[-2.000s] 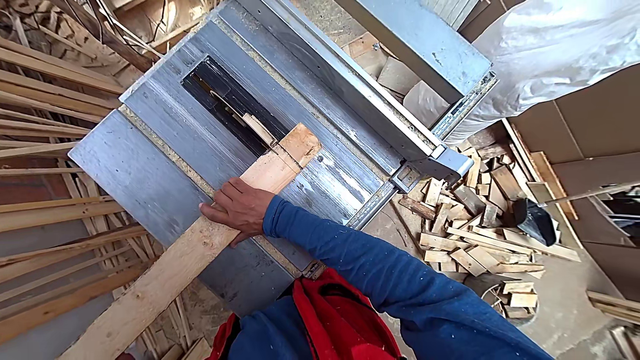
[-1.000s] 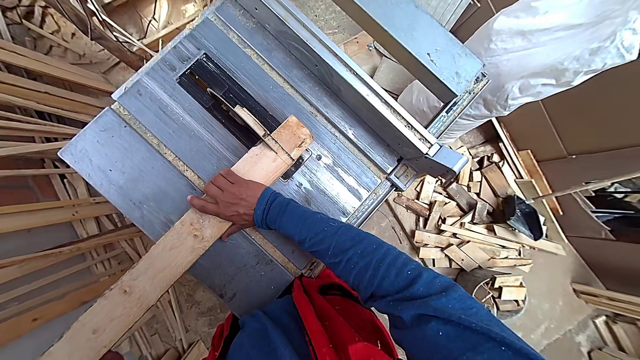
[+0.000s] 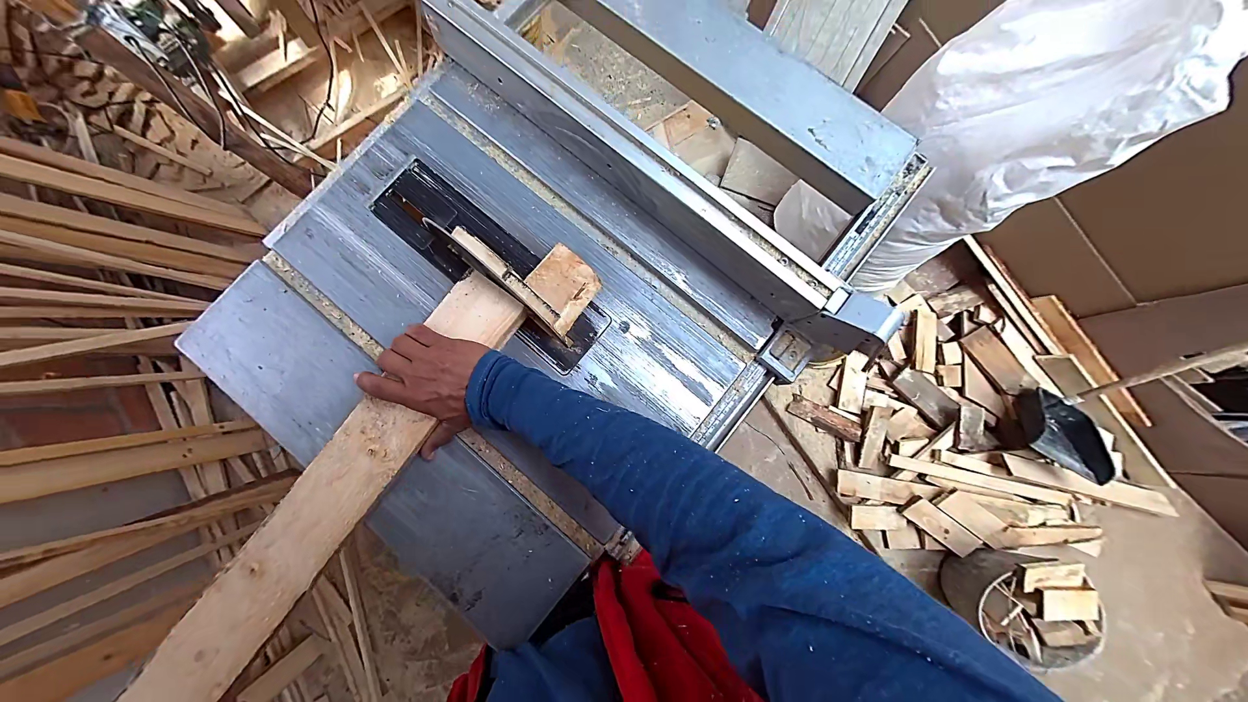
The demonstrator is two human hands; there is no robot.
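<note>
My right hand, in a blue sleeve, grips a long pale wooden board across its width. The board lies slantwise on the grey metal table of a table saw, its upper end against the saw blade and the wood-faced strip beside it. A short block of wood sits on the far side of the blade, turned at an angle to the board. A black slotted insert surrounds the blade. My left hand is not in view; the board's near end runs out of the lower left edge.
A metal rip fence runs along the table's far side. Long wooden strips are stacked at left. At right lie a heap of wood offcuts, a black shovel, a bucket of offcuts and a big white sack.
The board's end, one straight length across the blade line before, is now a separate block beyond the blade. My right hand stays gripping the board. A sliver of my left hand has gone from the bottom edge.
</note>
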